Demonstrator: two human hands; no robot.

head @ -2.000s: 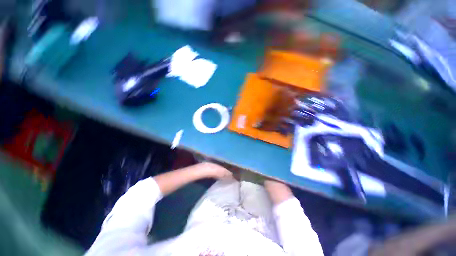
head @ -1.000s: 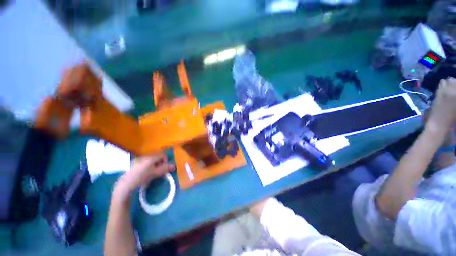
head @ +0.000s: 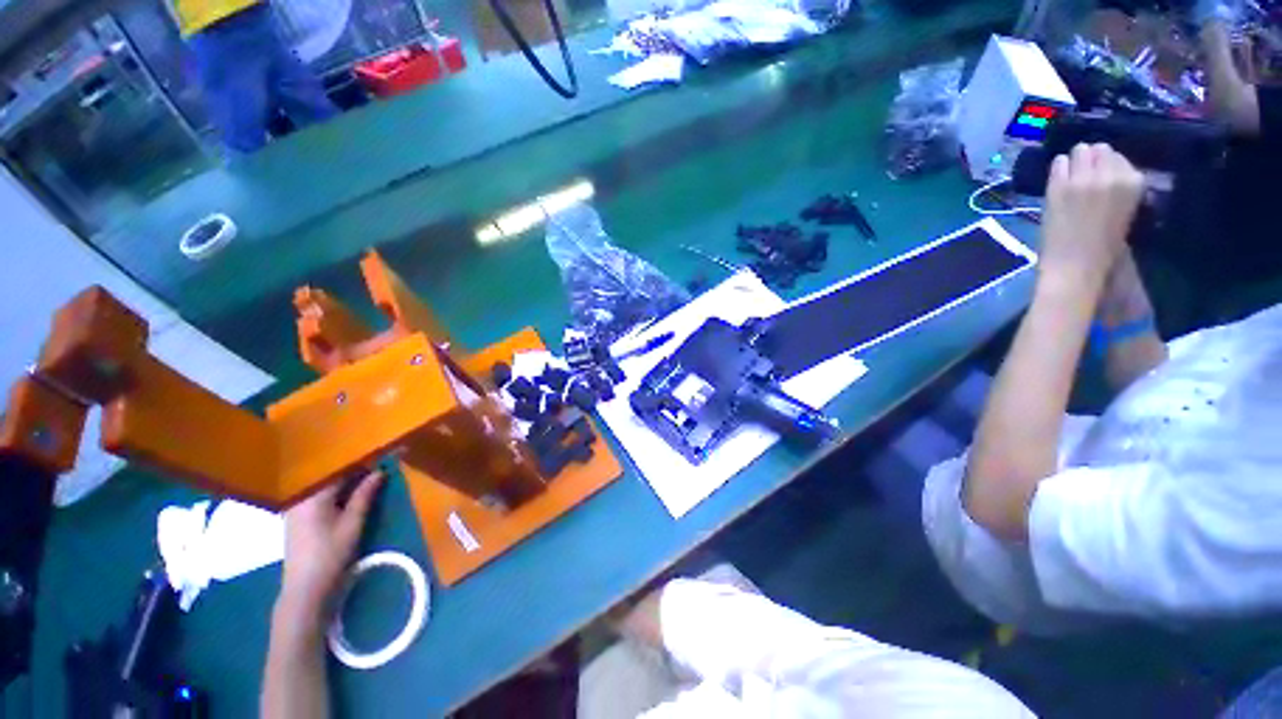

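My left hand [head: 324, 534] reaches over the green bench, left of the orange fixture's base, below its long arm. A small black part [head: 363, 490] shows between its fingers and thumb. The orange fixture [head: 345, 419] stands on a flat base, with loose black blocks [head: 560, 436] on its right side. My right forearm [head: 644, 618] shows at the bench's front edge; the hand is mostly hidden there. A black device [head: 696, 398] with a stubby grip lies on white paper [head: 679, 485].
A tape roll [head: 378, 610] lies by my left wrist. White tissue [head: 218, 548] and a dark device [head: 141, 660] are at left. A clear bag [head: 598, 281] is behind the fixture, a long black strip [head: 900, 298] at right. Beside me, a person's arm [head: 1033, 365] reaches towards a display box [head: 1009, 106].
The view has swung and steadied. My left hand has come up from my lap to the fixture's left side and now shows a small black part. My right arm stays low.
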